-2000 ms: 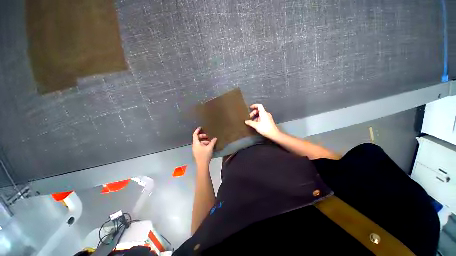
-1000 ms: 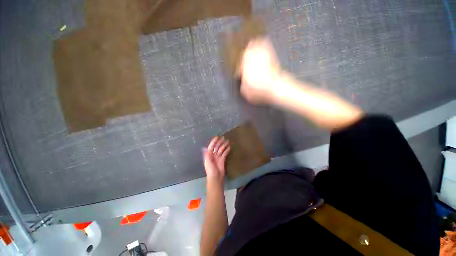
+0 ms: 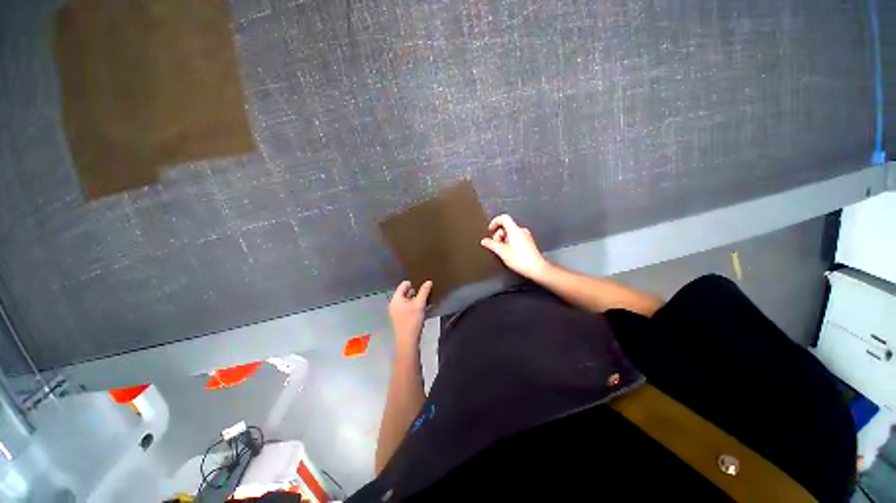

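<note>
A brown square leather panel (image 3: pixel 444 236) lies tilted at the near edge of the dark grey cutting bed, in front of my body. My left hand (image 3: pixel 409 305) is at its lower left corner, with thumb and fingertips on the edge. My right hand (image 3: pixel 516 248) is at its right edge, thumb and bent fingers pinching there. Whether the panel is one piece or a small stack cannot be told. A larger brown leather piece (image 3: pixel 155 93) with a notched lower edge lies on the bed at the upper left.
The grey bed edge rail (image 3: pixel 688 227) runs across in front of me. Orange parts (image 3: pixel 234 374) and a white box with cables (image 3: pixel 275 470) are below left. White drawers (image 3: pixel 855 329) stand at the right. A blue line (image 3: pixel 877 88) runs at the bed's right.
My right hand was blurred over another brown piece farther up the bed and is now back at the near panel's right edge. My left hand stays at the panel's left side. The view has shifted.
</note>
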